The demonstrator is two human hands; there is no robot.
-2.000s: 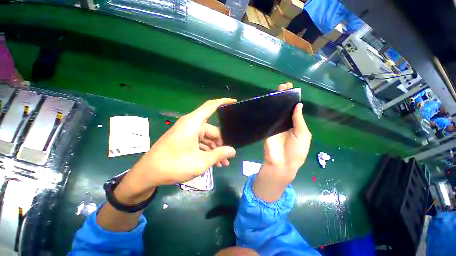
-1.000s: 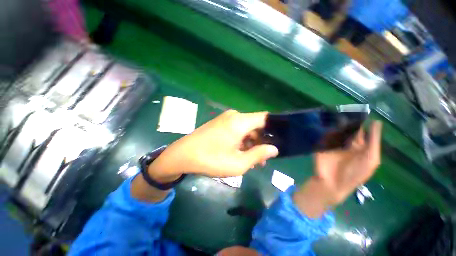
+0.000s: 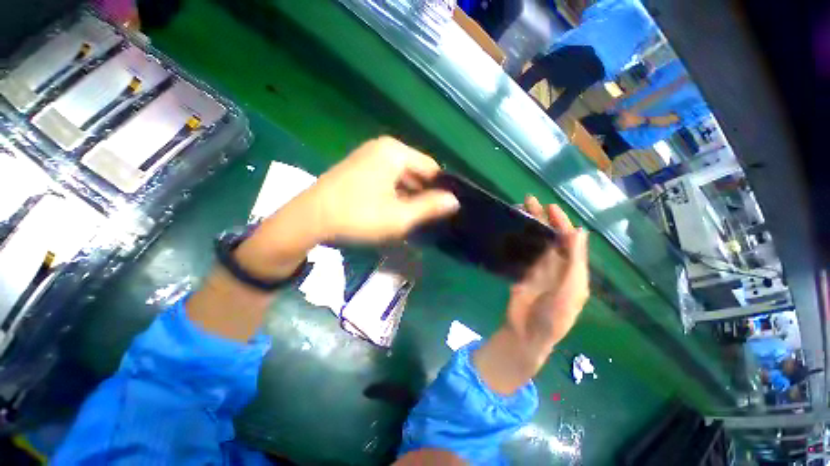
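Observation:
A phone screen assembly [image 3: 487, 227], glossy black side showing, is held between my two hands above the bench, tilted down to the right. My left hand [image 3: 369, 196], with a black band on the wrist, pinches its left end between thumb and fingers. My right hand [image 3: 551, 282] is around its right end, fingertips behind the far edge; this hand is slightly blurred. The side of the module facing away is hidden. A small stack of silver modules [image 3: 378, 300] lies on the mat below my hands.
A clear blister tray [image 3: 238, 136] with silver modules is at left. White paper [image 3: 282, 187], a crumpled wipe [image 3: 323, 280], a small white sheet [image 3: 462, 335] and another crumpled piece [image 3: 582, 368] lie on the dark green mat. A green conveyor [image 3: 300, 100] runs behind. People in blue work beyond.
The view has turned and shifted. The module has gone from nearly level to sloping down to the right. My right hand, off its right end one second ago, is around that end again.

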